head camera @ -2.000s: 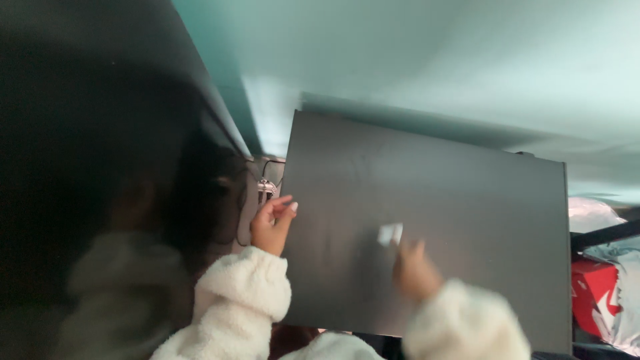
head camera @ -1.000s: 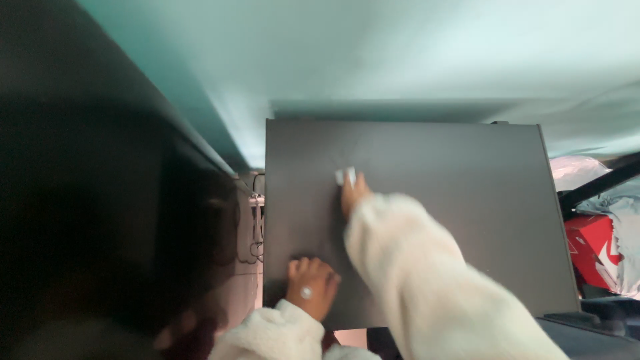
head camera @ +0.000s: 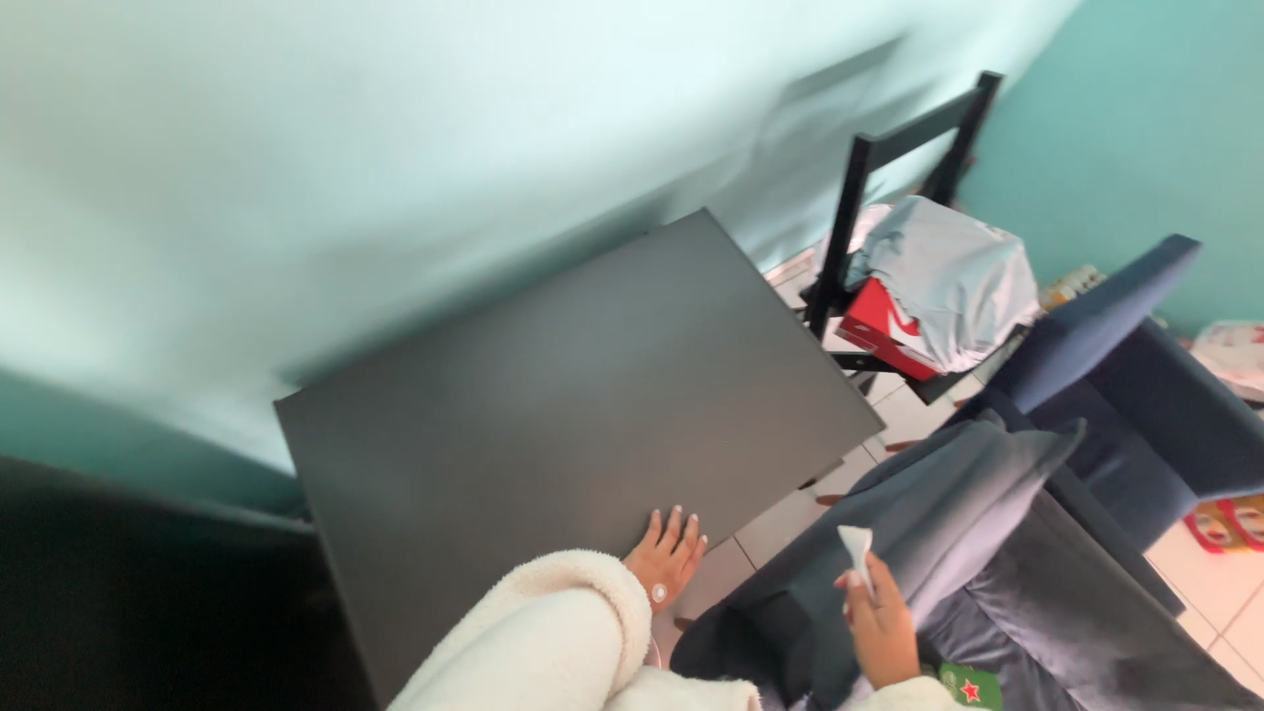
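Observation:
A dark grey flat-topped table (head camera: 583, 395) stands against the wall. My left hand (head camera: 669, 561) lies on its near edge, fingers spread, with nothing in it; a small round white thing is on the back of the hand. Off to the right of the table, my right hand (head camera: 879, 617) pinches a crumpled white wipe or tissue (head camera: 857, 545) between thumb and fingers, above the grey sofa cover.
A black chair (head camera: 857, 197) behind the table's right end bears a red shoebox (head camera: 884, 326) under a pale plastic bag (head camera: 953, 272). A blue armchair (head camera: 1096, 395) and a grey-covered sofa (head camera: 938, 504) stand at the right. A large dark glossy surface (head camera: 148, 592) fills the lower left.
My right hand has left the tabletop with the white wipe and is now beyond the table's right side. My left hand rests at the near edge. The view has swung right.

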